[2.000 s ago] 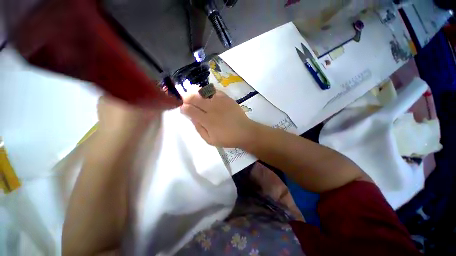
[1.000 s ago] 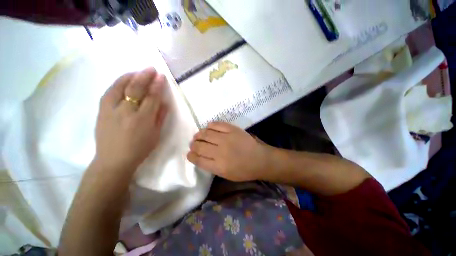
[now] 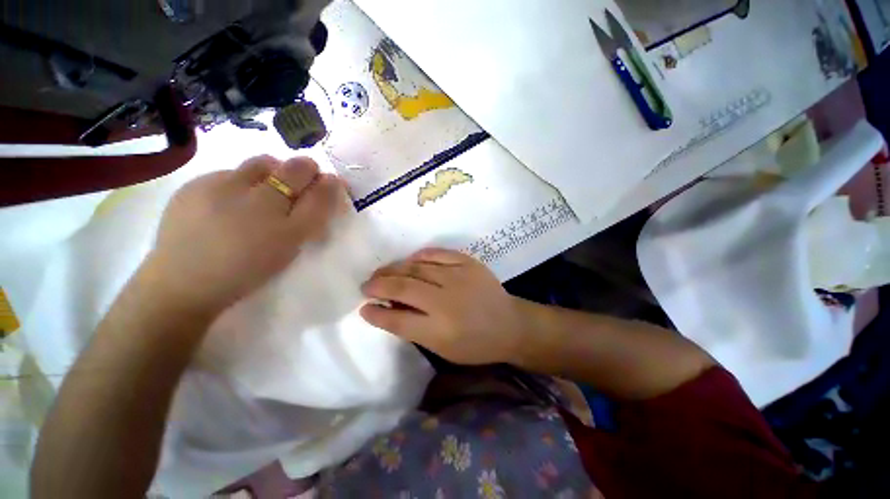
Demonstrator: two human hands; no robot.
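Note:
A white garment panel (image 3: 293, 361) lies under the machine head and runs down over the table's front edge onto the lap. My left hand (image 3: 259, 229), with a ring, lies on the panel just below the knurled knob (image 3: 300, 125), its fingers bent and close together. My right hand (image 3: 439, 302) is at the panel's right edge near the table front, with the edge pinched between thumb and fingers. The sewing machine head (image 3: 224, 68) is at the upper left. The needle tip is not clear in the glare.
Thread snips (image 3: 634, 83) lie on a white card sheet (image 3: 546, 107) right of the machine. A printed ruler scale (image 3: 522, 229) runs along the front table edge. White cloth (image 3: 722, 253) hangs at the right, below table level. Yellow tape (image 3: 8, 314) shows at the far left.
The machine head shows larger and lower in view. My left hand is closer to the knob, and the panel is more bunched below it. My right hand remains at the panel's edge.

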